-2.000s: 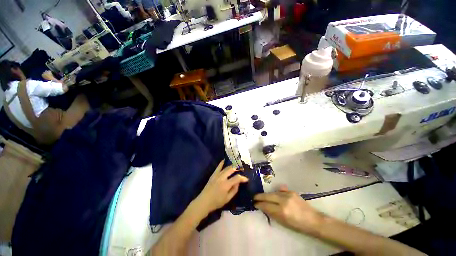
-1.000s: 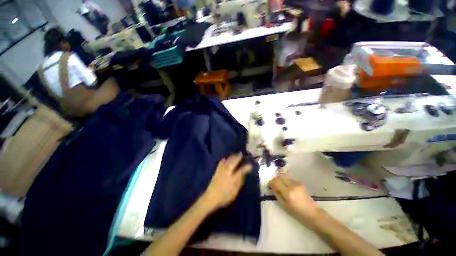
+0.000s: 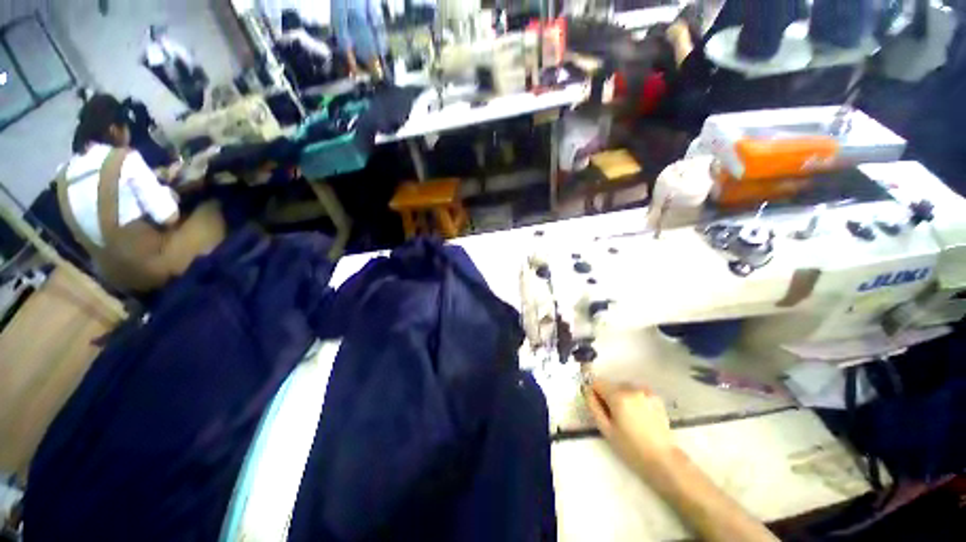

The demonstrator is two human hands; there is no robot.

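The dark navy garment piece [image 3: 424, 402] lies over the table left of the needle area, its right edge close to the machine head's left end. My right hand [image 3: 627, 418] is at the needle area [image 3: 577, 355] of the cream-white sewing machine [image 3: 720, 286], with thumb and fingertips close together. Blur hides whether anything is between the fingertips. My left hand is not in view.
A large navy garment pile [image 3: 159, 392] hangs at the left of the table. Reddish-pink snips [image 3: 741, 383] lie under the machine arm. A whitish bottle [image 3: 680, 193] and an orange-and-white box [image 3: 784, 157] stand behind the head. A person [image 3: 117, 201] sits at the far left.
My left hand has left the garment and the picture. My right hand has moved from the cloth's edge to the needle area. The garment now extends farther toward me.
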